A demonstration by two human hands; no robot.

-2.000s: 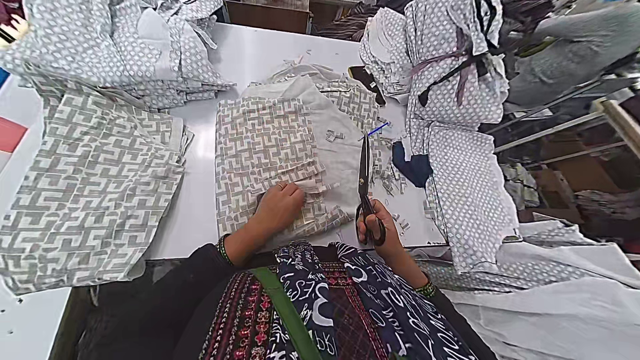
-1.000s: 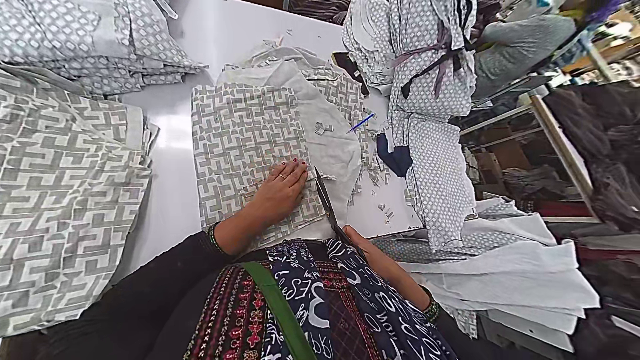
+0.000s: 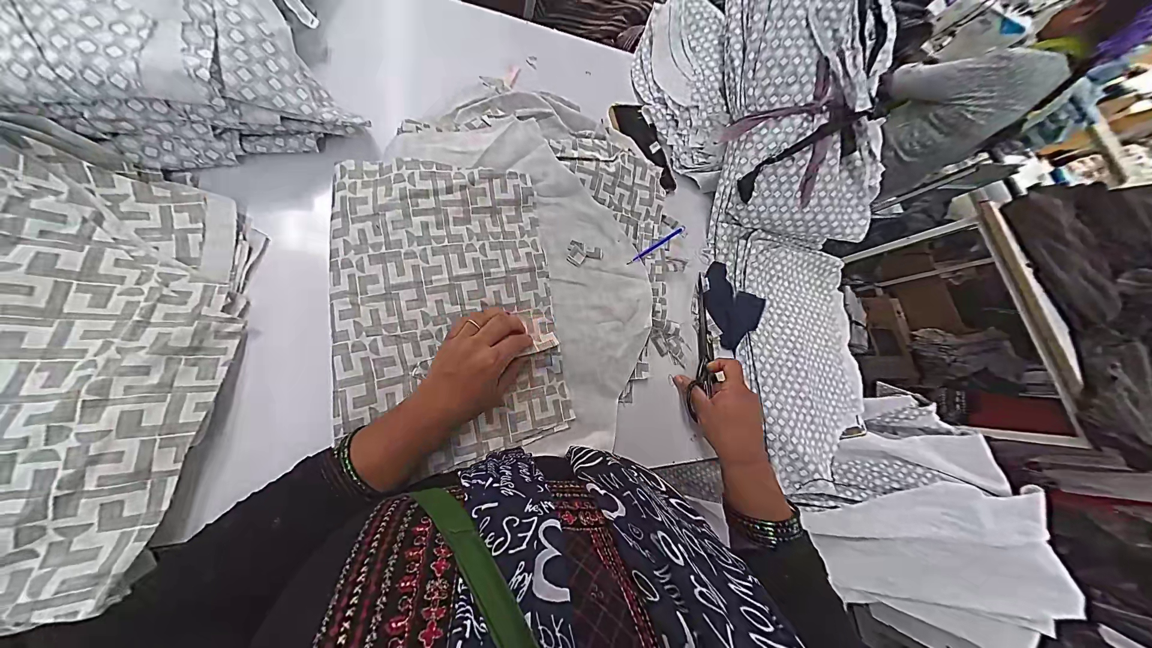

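My left hand (image 3: pixel 477 360) rests on a grey-and-white patterned fabric piece (image 3: pixel 432 243), its fingers closed on a small folded fabric edge or scrap (image 3: pixel 540 335). To the right, my right hand (image 3: pixel 727 405) holds long dark scissors (image 3: pixel 704 315) by the handles, the blades pointing away from me beside a navy cloth scrap (image 3: pixel 733 308). Plain pale cloth (image 3: pixel 598 306) lies beside and partly under the patterned piece. A blue pen (image 3: pixel 659 244) lies on the cloth's right side, and small fabric scraps (image 3: pixel 666 342) are scattered between the cloth and the scissors.
Stacked patterned fabric (image 3: pixel 99 360) covers the left of the white table (image 3: pixel 279 324), with diamond-patterned fabric (image 3: pixel 180 81) behind it. Tied fabric bundles (image 3: pixel 792 180) stand at the right. White cloth (image 3: pixel 936 549) lies lower right, near a wooden frame (image 3: pixel 1026 306). Another person's sleeve (image 3: pixel 972 108) shows behind.
My right hand and the scissors have moved away from the patterned fabric's lower edge to the right. My left hand, flat on the fabric a second ago, now has its fingers drawn together.
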